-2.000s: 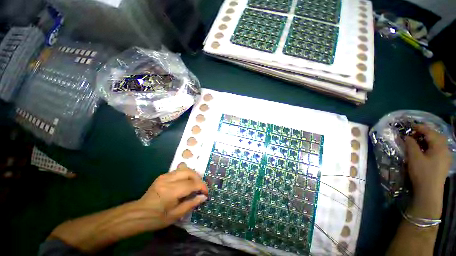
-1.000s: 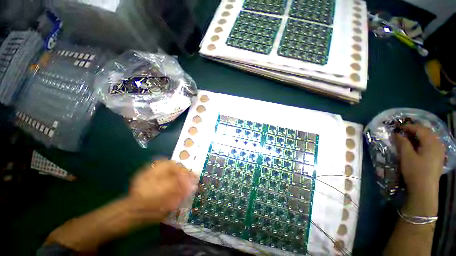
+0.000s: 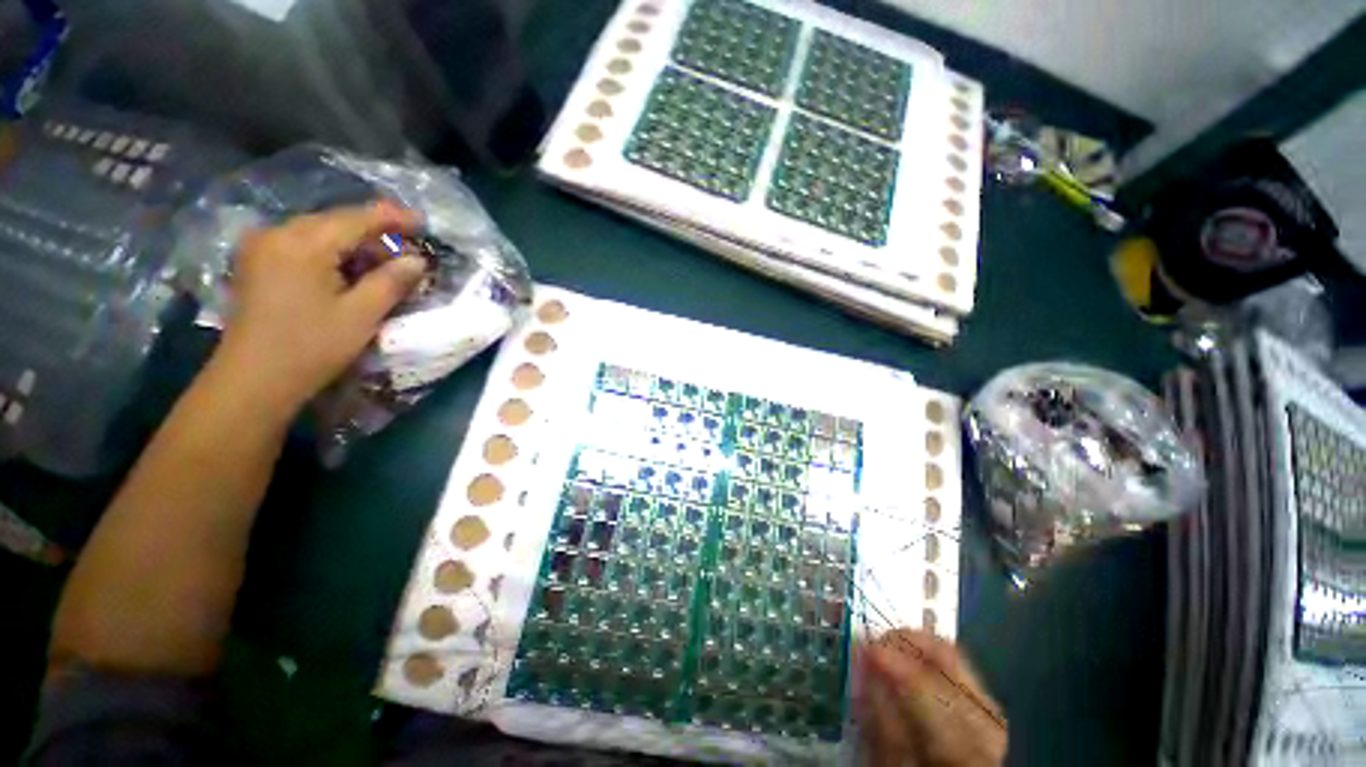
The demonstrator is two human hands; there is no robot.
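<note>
My left hand (image 3: 322, 292) is in the left parts bag (image 3: 457, 322), a clear crinkled bag with dark shiny pieces and a white label patch. Its fingertips are pinched at the dark pieces; whether they hold one is unclear. My right hand (image 3: 926, 701) is blurred at the lower right edge of the green PCB panel (image 3: 704, 562); its fingertips are hidden or too blurred to read. The panel lies on a white carrier board (image 3: 502, 495) with round tan holes down both sides. The clear right parts bag (image 3: 1086, 465) holds silvery pieces, with no hand in it.
Stacked carriers (image 3: 929, 225) stand at the back, the top one showing four green blocks. Upright carriers (image 3: 1221, 555) stand at far right. A black round item (image 3: 1240, 237) lies behind them. Clear plastic trays (image 3: 75, 270) are at far left. Fine dark wires cross the carrier's right edge.
My left hand has moved from the carrier's left edge up into the left bag. My right hand has left the right bag for the panel's lower right edge. The view has shifted right.
</note>
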